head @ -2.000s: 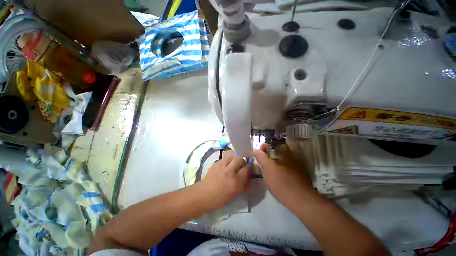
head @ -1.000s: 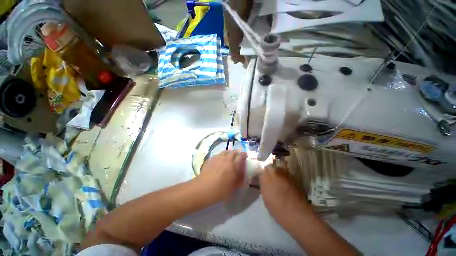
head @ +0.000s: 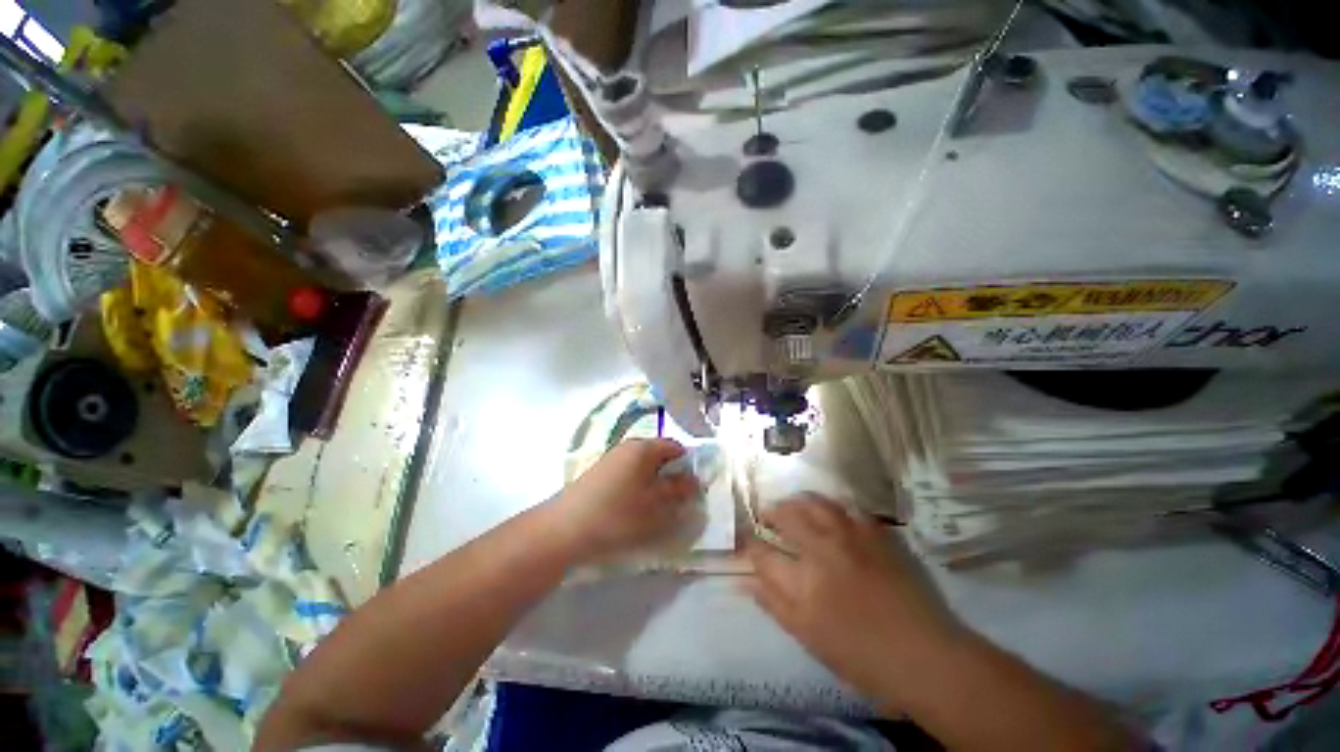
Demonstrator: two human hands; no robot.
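Observation:
A white fabric piece (head: pixel 716 517) with a bluish patch lies at the needle area of the sewing machine (head: pixel 941 206). A curved pale band with a blue bit (head: pixel 595 429) shows behind my left hand. My left hand (head: pixel 632 497) has its fingertips closed on the piece, left of the needle. My right hand (head: pixel 830 566) lies palm down at the piece's right front edge, fingers bent; its grip cannot be told. The presser foot (head: pixel 783 436) is partly lost in lamp glare.
Striped pieces with a round hole (head: pixel 517 209) lie behind, left of the machine head. A white stack (head: pixel 1088 456) sits under the arm. A cloth heap (head: pixel 191 632), a bottle (head: pixel 221 257) and a dark flat object (head: pixel 335 364) are left; red cords (head: pixel 1279 683) are front right.
The camera view has shifted. My right hand has drawn back from the needle toward the front right. My left hand stays by the needle, and more of the white piece shows between the hands.

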